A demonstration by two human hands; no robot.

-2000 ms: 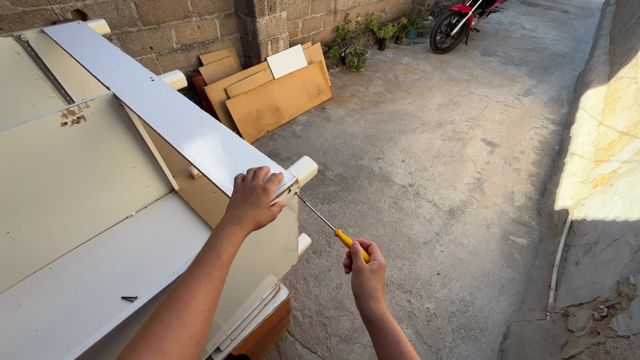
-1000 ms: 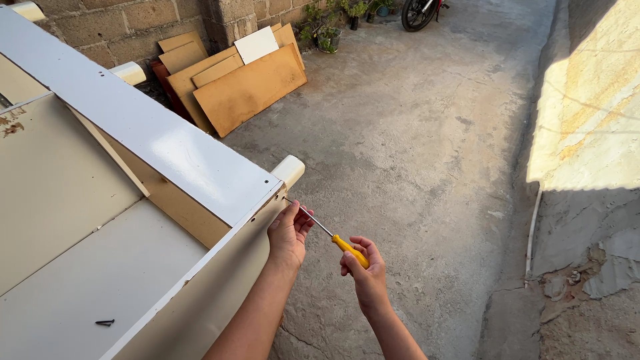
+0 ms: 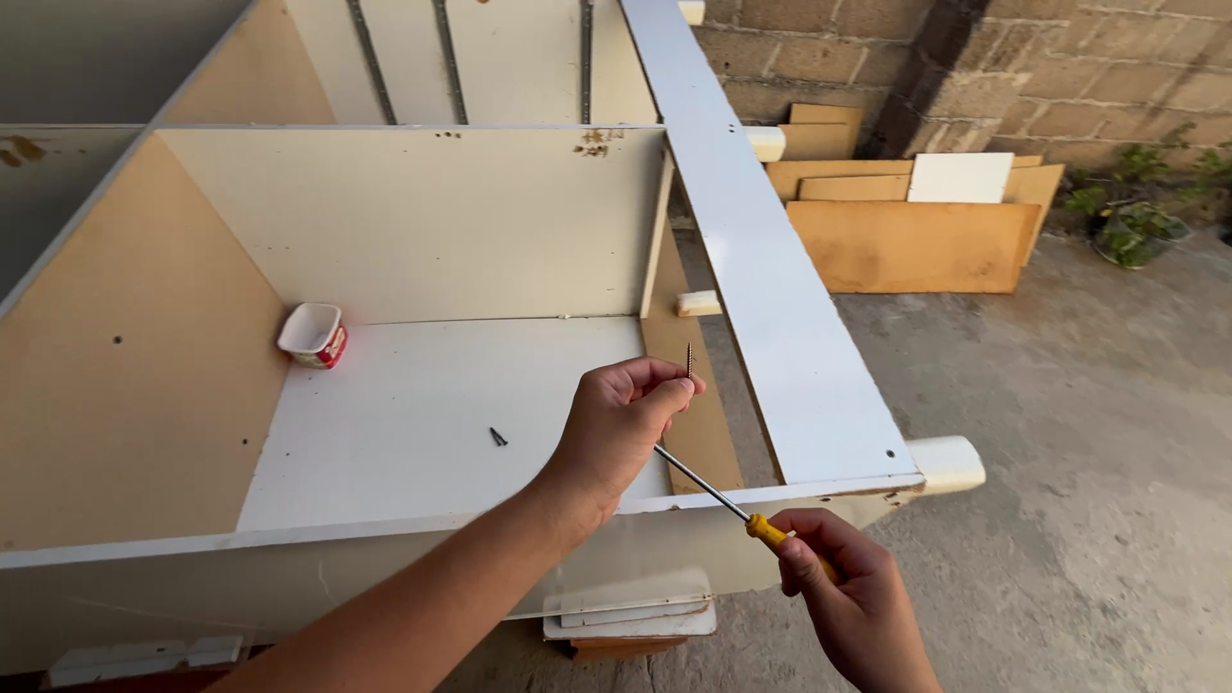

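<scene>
Between the thumb and finger of my left hand (image 3: 626,433) a long screw (image 3: 689,360) points upward. My right hand (image 3: 847,597) grips the yellow handle of a screwdriver (image 3: 712,491); its shaft runs up to the left and its tip is hidden behind my left hand. Both hands are over the near edge of a white laminate cabinet (image 3: 385,529) lying down. A long white board (image 3: 770,289) spans its right side, with a dark hole near its near corner. Dark screws (image 3: 498,436) lie on the white panel inside the cabinet.
A small plastic tub (image 3: 314,335) sits in the cabinet's inner corner. White feet (image 3: 948,465) stick out at the right. Boards (image 3: 905,245) lean on the block wall, beside a potted plant (image 3: 1136,231). Stacked panels (image 3: 630,621) show below the cabinet's near side.
My left hand has left the cabinet corner and now holds up a screw. The screwdriver has come away from the corner in my right hand. The view has swung left.
</scene>
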